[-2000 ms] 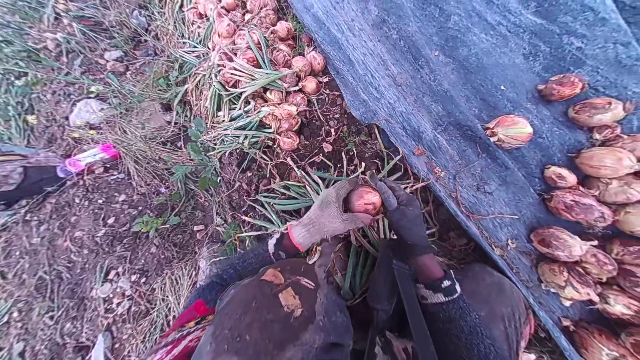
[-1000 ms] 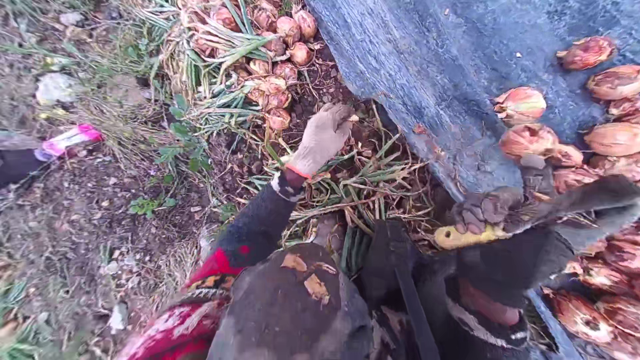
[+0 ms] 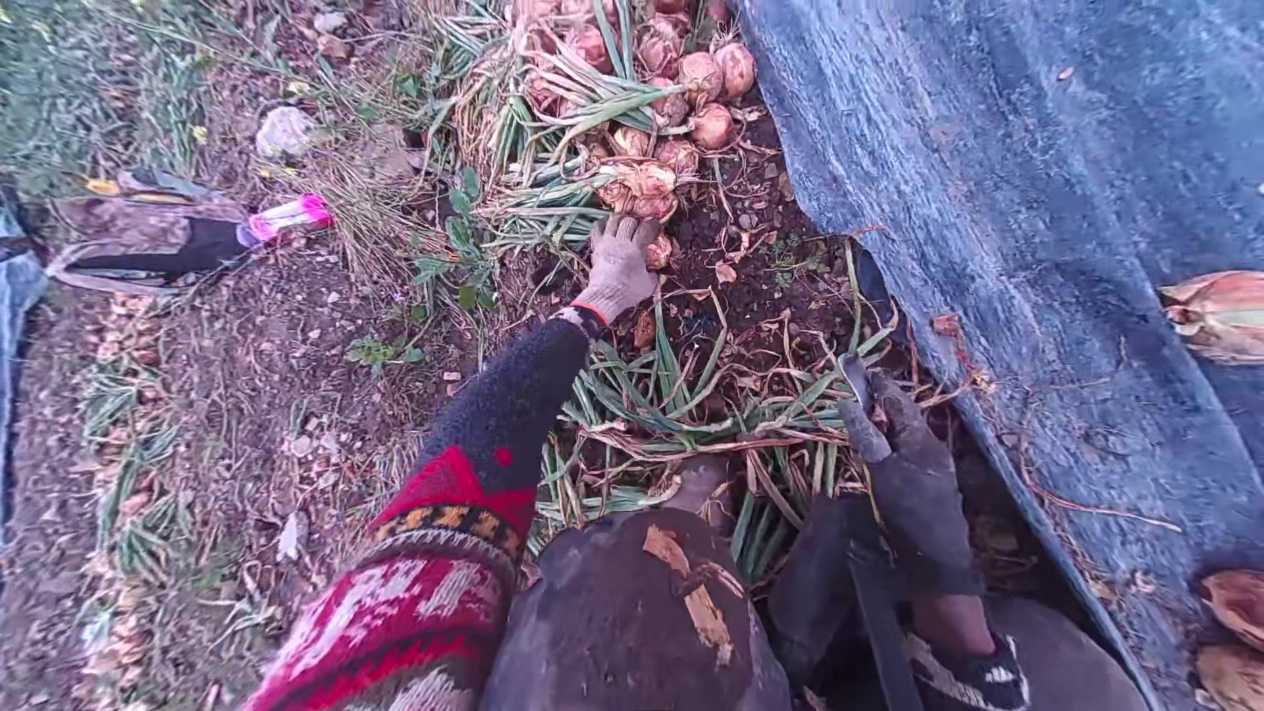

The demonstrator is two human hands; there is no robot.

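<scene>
My left hand (image 3: 622, 262), in a pale knit glove, reaches to the lower edge of a heap of onions (image 3: 699, 77) with green tops. Its fingers touch an onion there; whether they grip it I cannot tell. A small onion (image 3: 660, 251) lies just beside the fingers. My right hand (image 3: 904, 444), in a dark glove, is over the cut leaves near the tarp's edge. Between its thumb and fingers is a tool with a short blade (image 3: 857, 383), perhaps a knife; its handle is hidden. Onion leaves (image 3: 711, 425) lie on the soil between my hands and my knees.
A blue tarp (image 3: 997, 197) covers the ground at right, with a large onion (image 3: 1220, 316) on it and more at the lower right. At left lie a pink-capped clear object (image 3: 288, 217), a pale stone (image 3: 284, 132) and another row of onion tops (image 3: 133, 479).
My left hand has moved up to the onion heap. My right hand has come back from the onions on the tarp. The onion held between both hands two seconds ago is no longer in them.
</scene>
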